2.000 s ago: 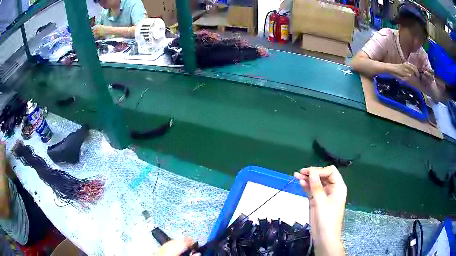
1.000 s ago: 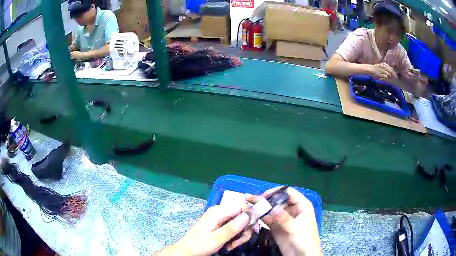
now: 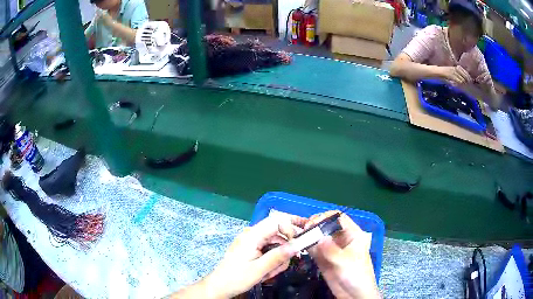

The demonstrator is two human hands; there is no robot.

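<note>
My left hand (image 3: pixel 257 251) and my right hand (image 3: pixel 346 257) meet above the blue tray (image 3: pixel 374 225). Both hold one small black part with a pale strip (image 3: pixel 310 237) along it, tilted up to the right. The fingers hide part of it. Black parts (image 3: pixel 292 280) lie heaped in the tray below, partly covered by my hands and forearms.
Black crescents (image 3: pixel 393 178) lie on the green belt (image 3: pixel 263 157) beyond the tray. A wire bundle (image 3: pixel 55 210), a dark wedge-shaped piece (image 3: pixel 64 175) and a spray can (image 3: pixel 29 149) are at left. A corded black tool (image 3: pixel 475 277) is at right. Two people sit opposite.
Two seconds ago my right hand held a thin wire up, apart from my left hand. Since then both hands have come together on the part, and its pale strip now shows more fully.
</note>
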